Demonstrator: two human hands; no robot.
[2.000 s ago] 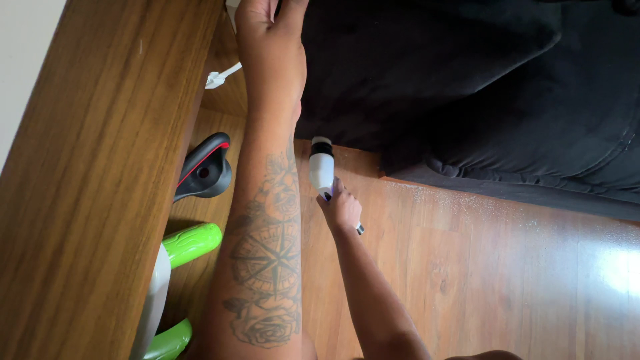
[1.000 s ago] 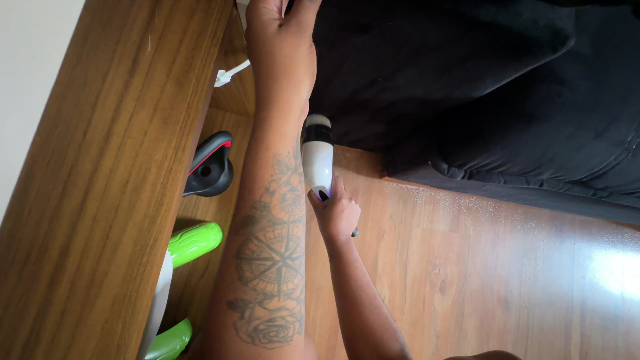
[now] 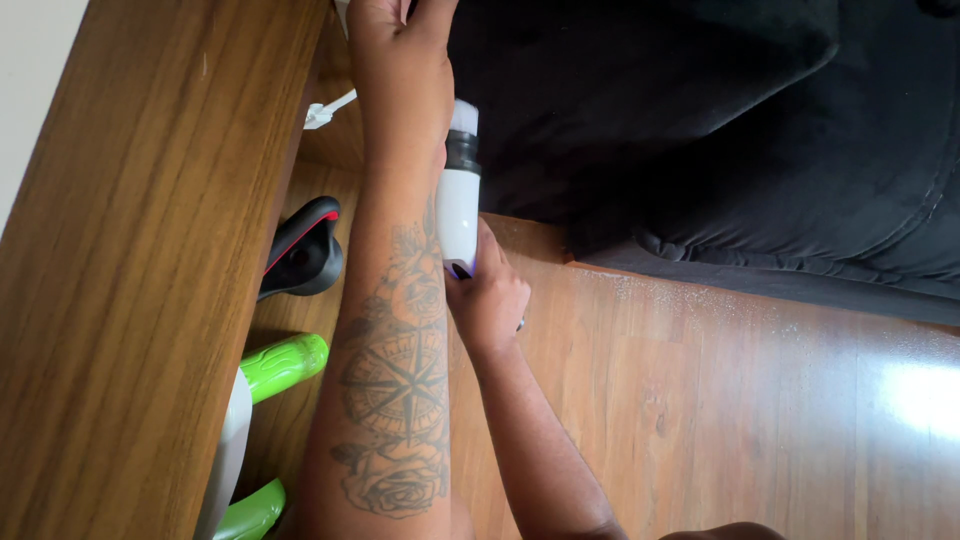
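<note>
My left hand (image 3: 405, 52) reaches to the top edge, above a tattooed forearm. Its fingertips are cut off by the frame, and something dark shows between the fingers, too little to name. In my right hand (image 3: 491, 292) is a white handheld device (image 3: 457, 214) with a black collar, a pale, brush-like head and a purple glow near the grip. The device points upward alongside my left forearm and wrist, which partly cover it. Just beyond its head lies the black fabric of a sofa (image 3: 675, 150).
A wooden furniture top (image 3: 135, 247) fills the left side. Beside it are a black-and-red bicycle saddle (image 3: 304, 255), bright green objects (image 3: 289, 367) and a white cable connector (image 3: 321, 115). White specks (image 3: 675, 300) dot the wooden floor (image 3: 675, 420) along the sofa's base.
My right hand has brought the white device closer to my left forearm, and its head now sits farther up beside the wrist. The left hand stays near the top edge.
</note>
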